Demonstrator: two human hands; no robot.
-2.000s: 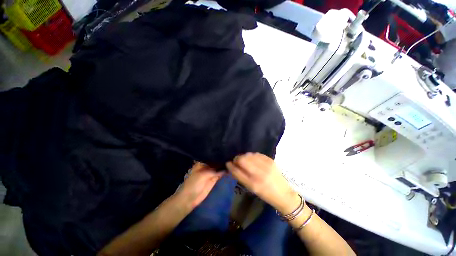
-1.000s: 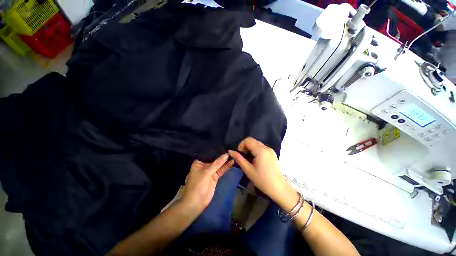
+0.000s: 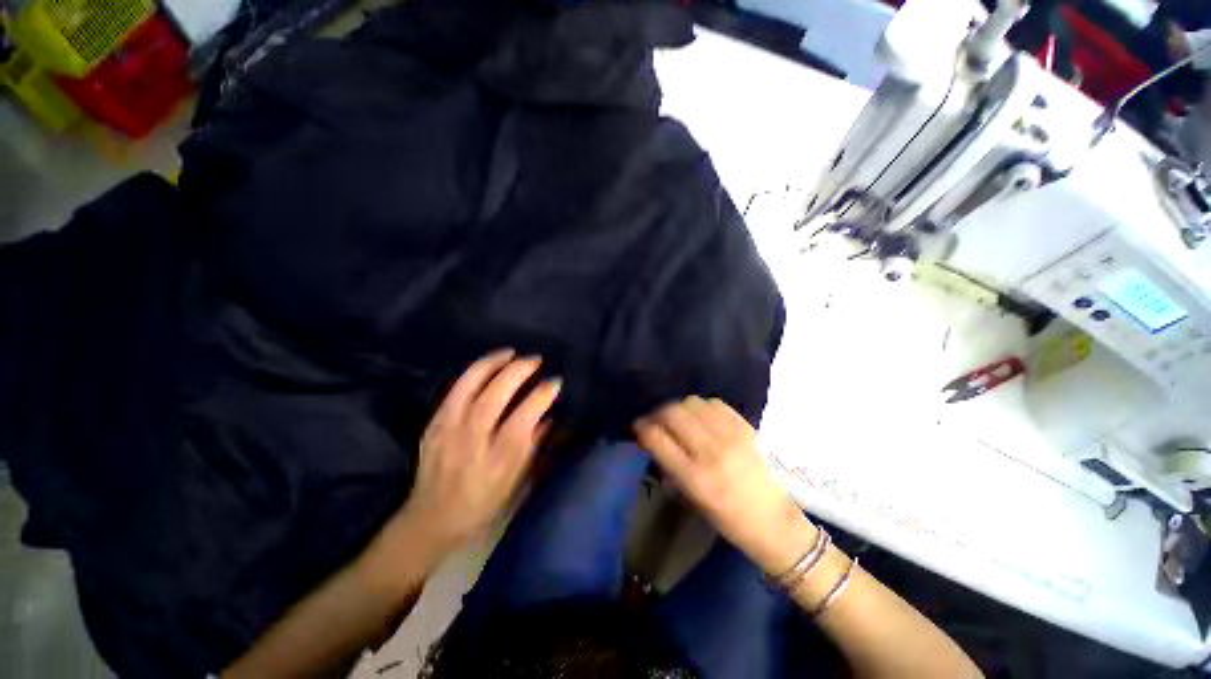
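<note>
A large limp black garment [image 3: 399, 226] lies heaped over the left of the table and my lap. My left hand [image 3: 481, 444] rests on its near edge with the fingers spread a little; whether the thumb grips cloth is hidden. My right hand [image 3: 704, 458], with bracelets at the wrist, pinches the garment's near edge at the table's front. The white sewing machine [image 3: 1036, 199] stands to the right; its presser foot area [image 3: 870, 239] has no garment under it. The picture is slightly blurred.
Red-handled snips [image 3: 985, 379] lie under the machine arm beside a small yellow piece [image 3: 1062, 353]. The white table's front edge [image 3: 930, 557] curves along the right, with a printed scale. Yellow [image 3: 82, 29] and red [image 3: 130, 82] crates stand on the floor at upper left.
My left hand has moved left and up, away from my right hand, and its fingers have spread on the cloth. My right hand has shifted slightly right and down. The view has shifted slightly.
</note>
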